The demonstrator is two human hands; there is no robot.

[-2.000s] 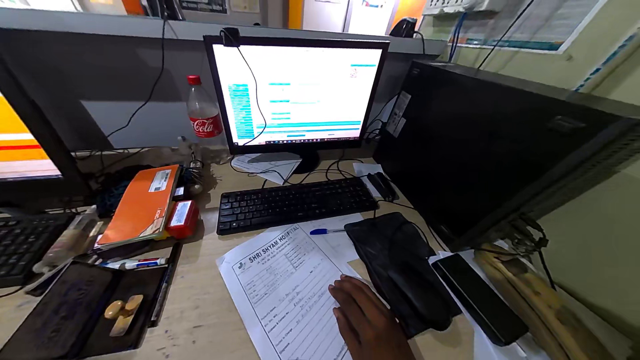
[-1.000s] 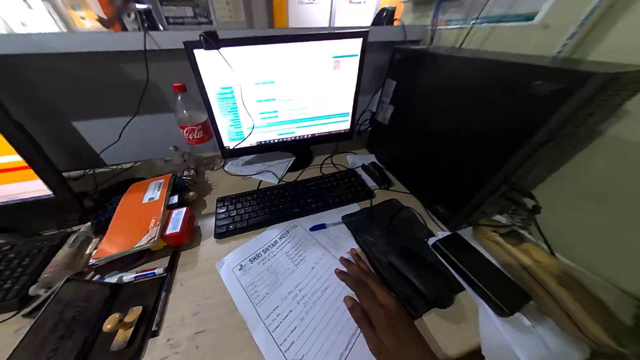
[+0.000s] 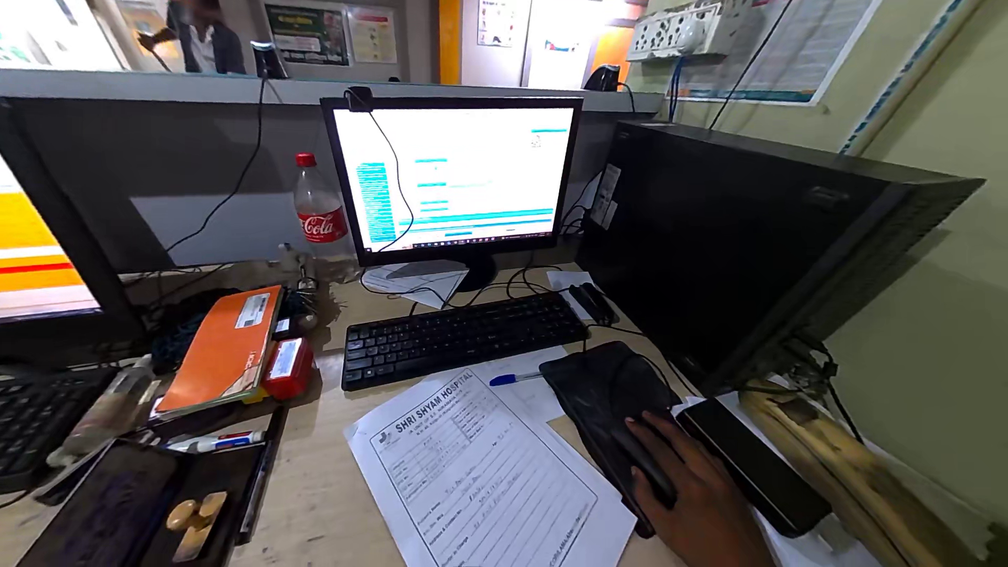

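Note:
My right hand [image 3: 693, 488] rests over a black computer mouse [image 3: 650, 468] on a black mouse pad [image 3: 606, 394], fingers along its right side and thumb at its left. How firmly it holds the mouse cannot be told. My left hand is out of view. Left of the pad lies a printed form with handwriting [image 3: 488, 472], and a blue pen [image 3: 516, 379] lies above it, its tip end by the pad. A black keyboard [image 3: 465, 335] sits before a lit monitor [image 3: 457, 177]. Close to the right of my hand lies a black phone [image 3: 752, 465].
A black computer case [image 3: 756, 236] stands at the right. At the left are an orange notebook [image 3: 220, 346], a red box [image 3: 289, 368], a cola bottle [image 3: 319, 205], an ink pad case [image 3: 102, 504] and a second monitor [image 3: 39, 252]. Beyond the partition stands a person [image 3: 206, 39].
My right hand has moved right, off the paper form and onto the mouse. The view has tilted upward, bringing a person beyond the partition into sight.

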